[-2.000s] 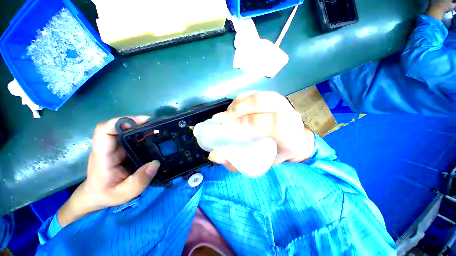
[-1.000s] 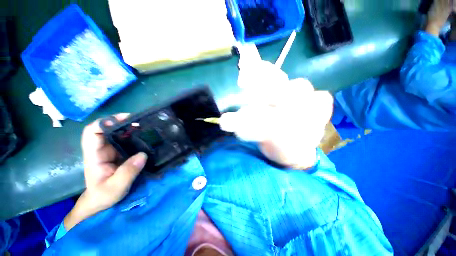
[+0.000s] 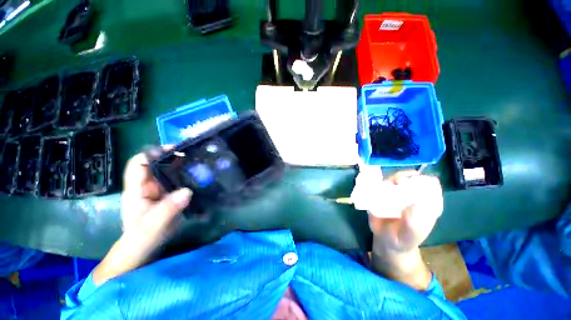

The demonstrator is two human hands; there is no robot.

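Note:
My left hand (image 3: 150, 203) grips the left end of a black rectangular housing (image 3: 249, 147), tilted and blurred, held above the bench with its open inside towards me. It partly covers the left blue bin (image 3: 168, 128). My right hand (image 3: 404, 215) is closed on a white glue bottle (image 3: 382, 199), overexposed and mostly hidden in the fist. Its thin pale tip points left towards the housing, apart from it. The right hand is just below the right blue bin.
The right blue bin (image 3: 368, 134) holds thin black gaskets; a red bin (image 3: 431, 47) stands behind it. A cream block (image 3: 307, 125) sits before a black press (image 3: 313, 47). Waiting housings (image 3: 94, 159) stand in rows at left; another housing (image 3: 474, 147) lies at right.
The view has lifted, showing the press, red bin and rows of housings. The bottle has moved right, away from the housing, which my left hand still grips.

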